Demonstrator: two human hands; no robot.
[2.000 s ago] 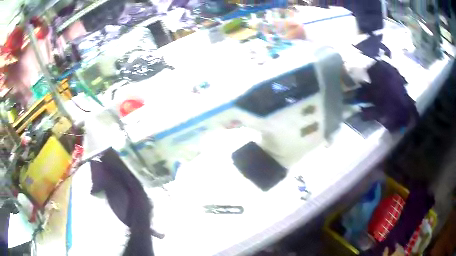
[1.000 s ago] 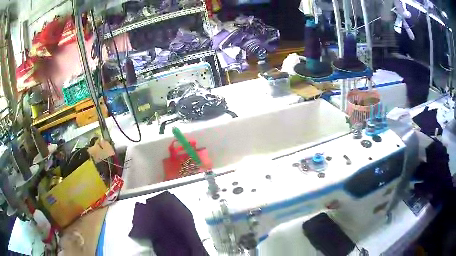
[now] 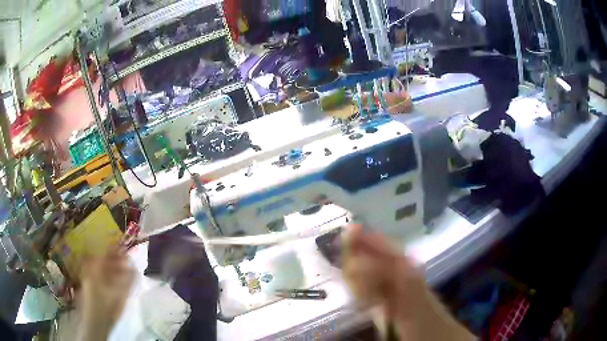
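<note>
My right hand [image 3: 386, 283], blurred, is raised in front of the machine bed, its fingertips closed on one end of a narrow white strip [image 3: 273, 238]. The strip runs nearly level to the left, across the front of the machine, and fades over the dark cut piece [image 3: 185, 270]. My left hand [image 3: 105, 283] is raised at the left, very blurred; whether it grips the strip is not clear. White material [image 3: 152, 313] shows beside it. The dark piece lies on the table left of the needle area. Thread snips [image 3: 301, 293] lie on the machine bed.
The white sewing machine [image 3: 299, 180] stands across the middle. A dark flat phone-like object [image 3: 329, 246] is partly behind my right hand. Dark cloth [image 3: 502, 166] is heaped right of the machine. A red-white checked item [image 3: 511, 320] is low at right. A yellow panel [image 3: 93, 233] stands at left.
Both hands have come into view, with the white strip at my right hand. White material now shows beside the dark piece. The camera view has shifted and turned.
</note>
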